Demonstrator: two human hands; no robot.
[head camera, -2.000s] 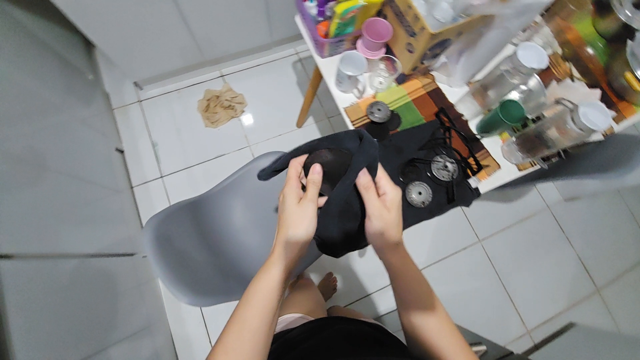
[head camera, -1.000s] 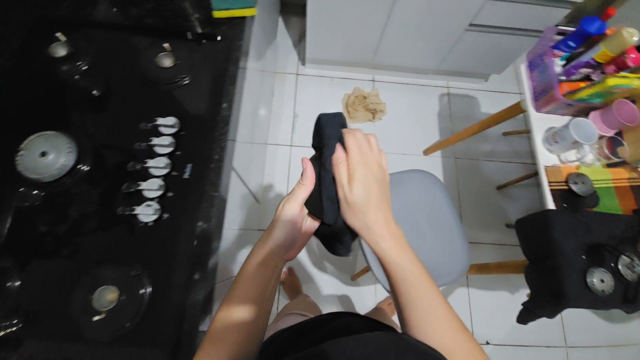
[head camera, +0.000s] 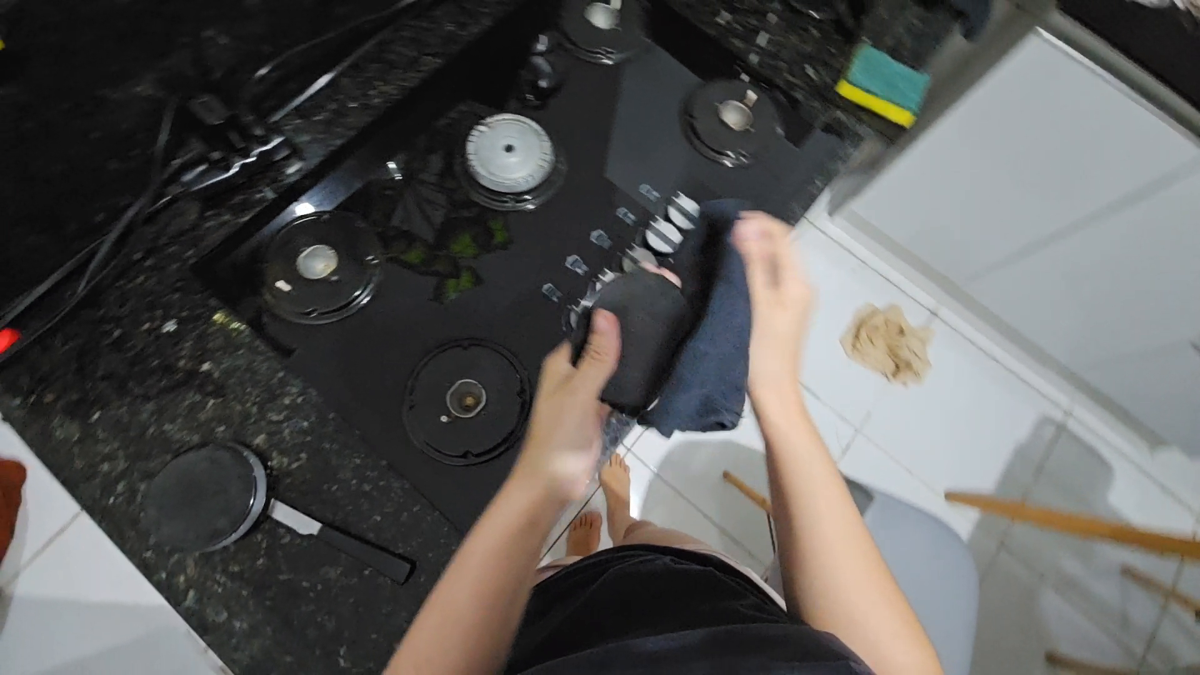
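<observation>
My left hand (head camera: 577, 408) grips a round black disc, which looks like a burner cap (head camera: 642, 333), with the thumb on its face. Beside the disc hangs a dark cloth (head camera: 712, 328), and my right hand (head camera: 773, 300) holds its right side, slightly blurred. Both hands are above the front edge of a black glass gas cooktop (head camera: 562, 244), near its row of control knobs (head camera: 664, 234). One silver burner head (head camera: 509, 153) sits at the rear middle of the cooktop. The front left burner base (head camera: 467, 399) shows its bare centre.
A small black pan (head camera: 204, 497) lies on the dark granite counter (head camera: 328, 450). A green and yellow sponge (head camera: 883, 82) rests at the counter's far right. On the tiled floor are a beige crumpled cloth (head camera: 888, 344) and a grey chair (head camera: 914, 562). Cables (head camera: 159, 178) run along the back left.
The view has swung left from the table and chair to the cooktop. My hands, with the black disc and dark cloth, are now over the cooktop's front edge; the right hand has moved apart from the left.
</observation>
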